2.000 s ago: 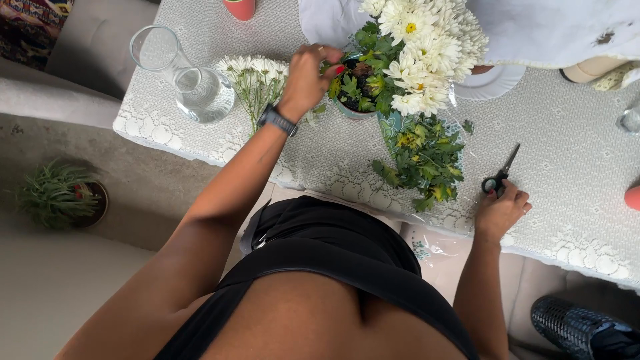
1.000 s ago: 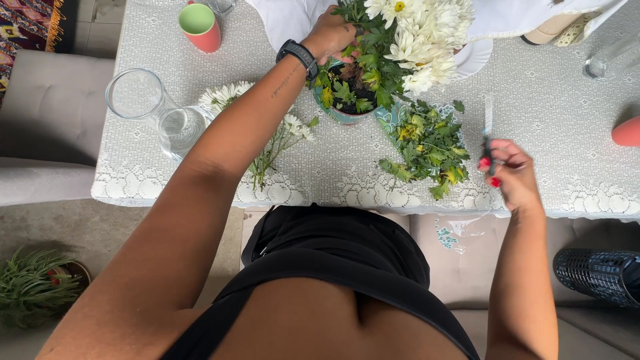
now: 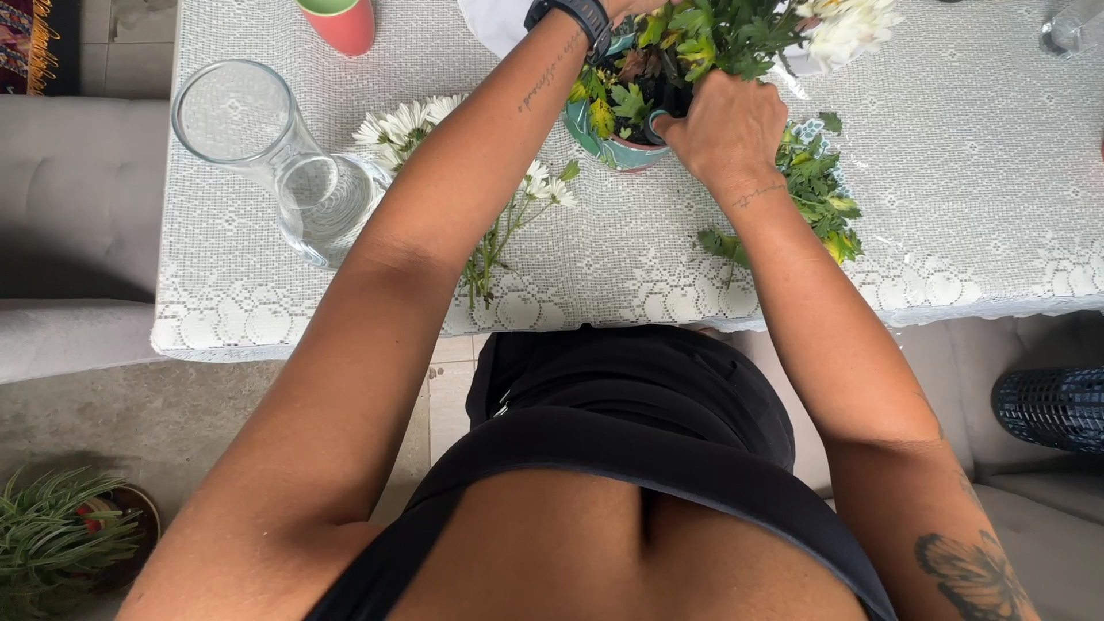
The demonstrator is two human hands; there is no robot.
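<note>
A potted chrysanthemum with white blooms [image 3: 849,30] and green and yellow leaves stands in a patterned pot [image 3: 614,153] at the table's far side. My left hand [image 3: 634,7], cut off by the top edge, is at the leaves on the pot's left; its fingers are mostly hidden. My right hand [image 3: 729,125] reaches in among the stems over the pot, with a dark ring handle of the scissors [image 3: 657,127] at its thumb; the blades are hidden. Cut leafy stems [image 3: 815,185] lie beside my right wrist. Cut white daisy-like flowers [image 3: 543,185] lie partly under my left forearm.
A glass carafe with water [image 3: 323,207] stands on the left of the lace tablecloth [image 3: 233,302], near a red cup with a green inside [image 3: 341,21]. A drinking glass [image 3: 1069,34] is at the far right. A grey sofa [image 3: 78,198] and a potted plant [image 3: 69,526] flank the table.
My right hand has moved from the table's right side, where it held the scissors, up and left into the plant. My left hand has moved farther away from me, toward the top edge.
</note>
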